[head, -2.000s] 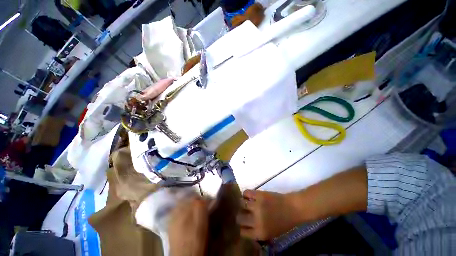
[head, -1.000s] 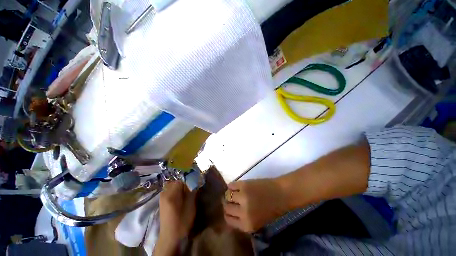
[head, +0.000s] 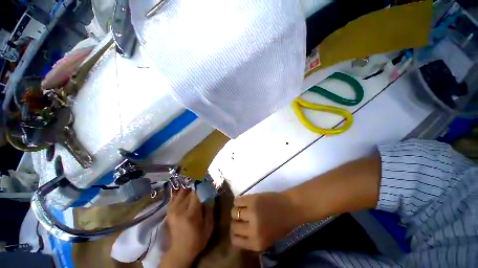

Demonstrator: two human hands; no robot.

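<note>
The brown garment (head: pixel 224 222) lies on the machine table, under and between my hands. A white cloth piece (head: pixel 137 238) lies on it beside my left hand. My left hand (head: pixel 187 222) lies on the cloth, its fingertips close to the needle area (head: pixel 181 180); whether it grips cloth is hidden. My right hand (head: pixel 251 221), with a ring, is curled at the right edge of the brown cloth and holds it. The sewing machine head (head: pixel 131 99) is white with a blue stripe.
A white textured cloth (head: pixel 230 63) hangs over the machine arm. Keys (head: pixel 71 141) lie on the head. Snips with green (head: pixel 350 86) and yellow (head: pixel 327 125) handles lie right of it. A mustard piece (head: pixel 377 36) and clear tub (head: pixel 432 99) are behind.
The view has moved closer to the machine since two seconds ago. My left hand's fingers are now closer to the needle area. My right hand stays at the cloth's edge.
</note>
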